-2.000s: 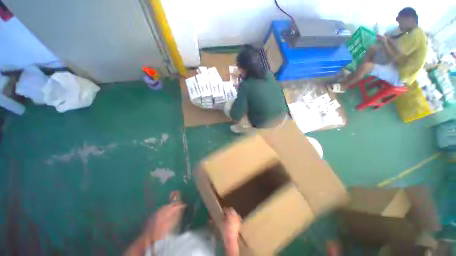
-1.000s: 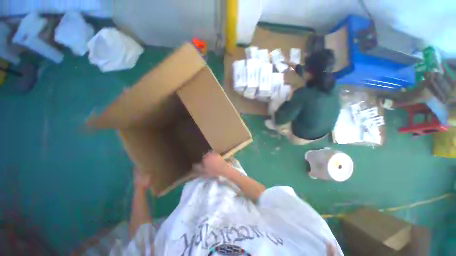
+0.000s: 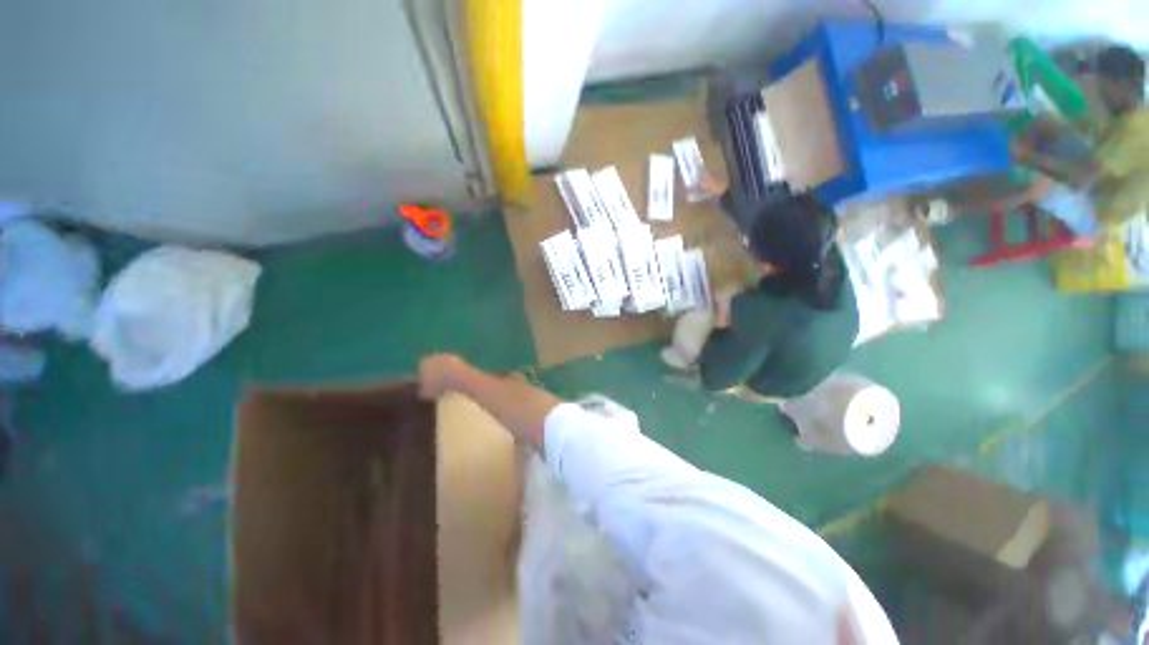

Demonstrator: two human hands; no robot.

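Observation:
A large open brown master carton (image 3: 330, 504) stands low at the left of centre, its dark inside facing up, cut off by the bottom edge. A lighter carton flap (image 3: 476, 517) lies along its right side. My right hand (image 3: 441, 374) holds the carton's far rim near the top right corner, fingers closed over the edge. My left hand is not in the picture.
White retail boxes (image 3: 605, 258) lie on a cardboard floor sheet (image 3: 567, 338) beyond. A co-worker in dark green (image 3: 788, 328) crouches beside them. A whitish roll (image 3: 851, 416), a brown carton (image 3: 964, 510), white bags (image 3: 177, 309) and an orange item (image 3: 426, 223) are around.
The carton has moved down and left and turned, from tilted to squarer in view. My right hand has moved to its far rim. My left hand has gone out of the picture.

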